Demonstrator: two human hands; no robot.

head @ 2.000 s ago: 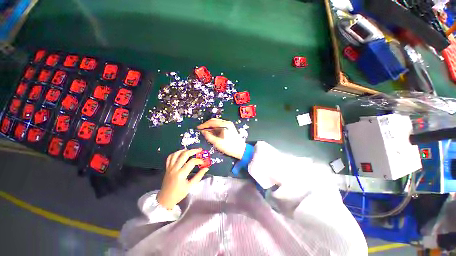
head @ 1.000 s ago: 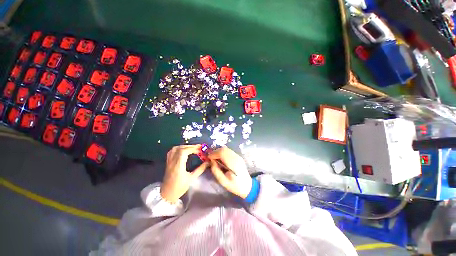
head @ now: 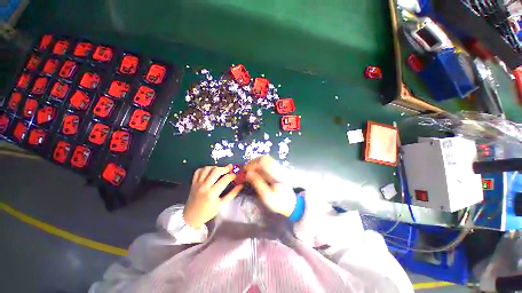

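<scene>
My left hand (head: 207, 196) grips a small red housing (head: 238, 175) at the bench's near edge, close to my body. My right hand (head: 271, 186), with a blue band on its wrist, is at the housing's right side, its fingertips against it. Whether a tool is in the right hand cannot be seen. Just beyond the hands lie separated small whitish parts (head: 256, 149) in a few groups. Behind them is a large heap of small silvery and brown parts (head: 214, 107). Several loose red housings (head: 286, 106) lie along its right and upper side.
A black blister tray (head: 150, 134) of red housings is at left. A single red housing (head: 373, 72) lies beside the wooden-edged tray (head: 408, 99). An orange-brown frame (head: 382, 142), white squares (head: 355, 136) and a white control box (head: 441, 173) with cables are at right.
My right hand moved from the small parts back to the red housing in my left hand, uncovering the whitish groups. Since one second ago, it has shifted slightly forward and right.
</scene>
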